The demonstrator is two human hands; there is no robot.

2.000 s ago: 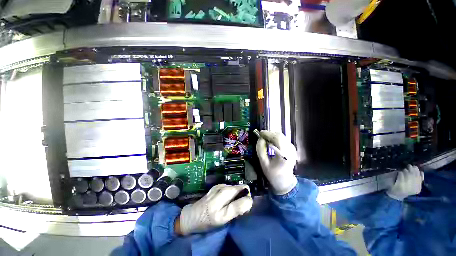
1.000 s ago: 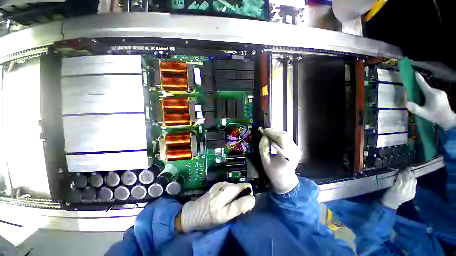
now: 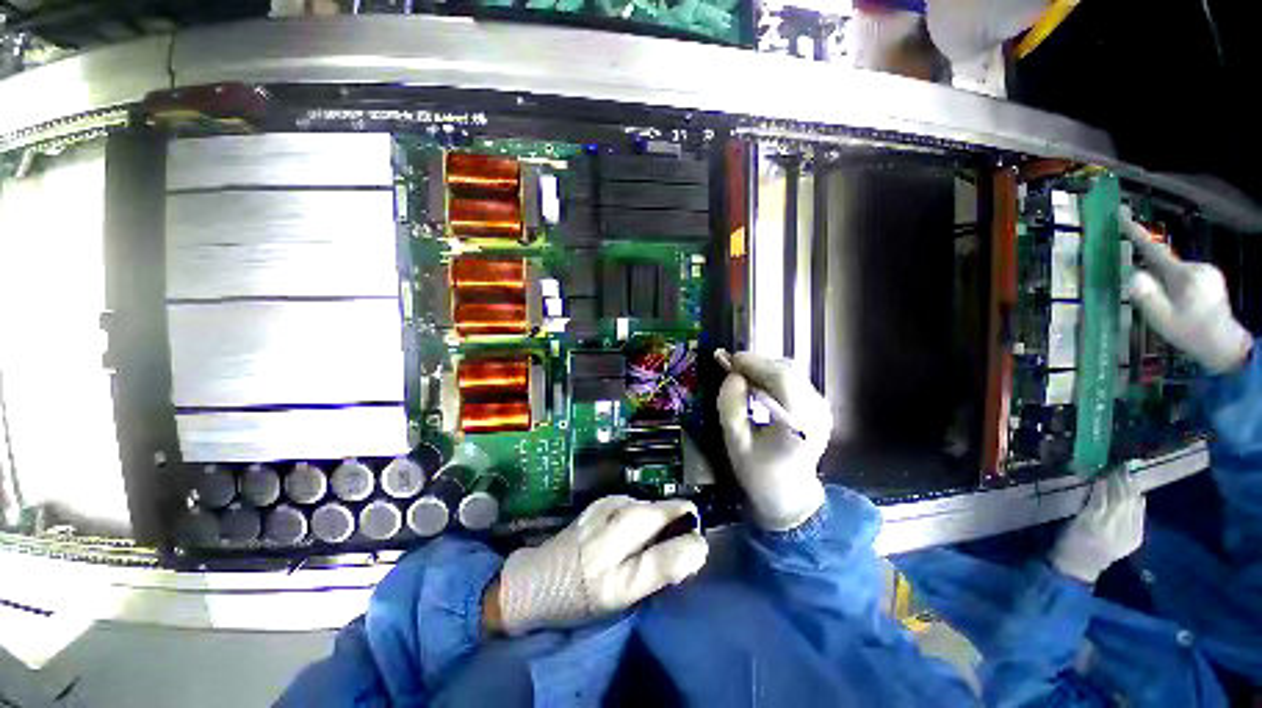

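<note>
The green circuit board lies in its black carrier in front of me. It bears silver-white plates, three copper-wound chokes, a small round toroidal choke and dark capacitors with grey ends. My gloved right hand is closed around a slim pale pen-like stick, beside the board's right edge. My gloved left hand is curled at the board's front edge. Something dark shows between its thumb and fingers; I cannot tell whether it is an object or a gap.
At right, another worker's gloved hands are at a second board with a long green strip over it. A reddish-brown bar edges that carrier. Metal rails run behind and in front. A tray of green parts is behind.
The board appears slightly higher in view. My hands have hardly moved. The other worker's green strip came into view and now lies across the neighbouring board.
</note>
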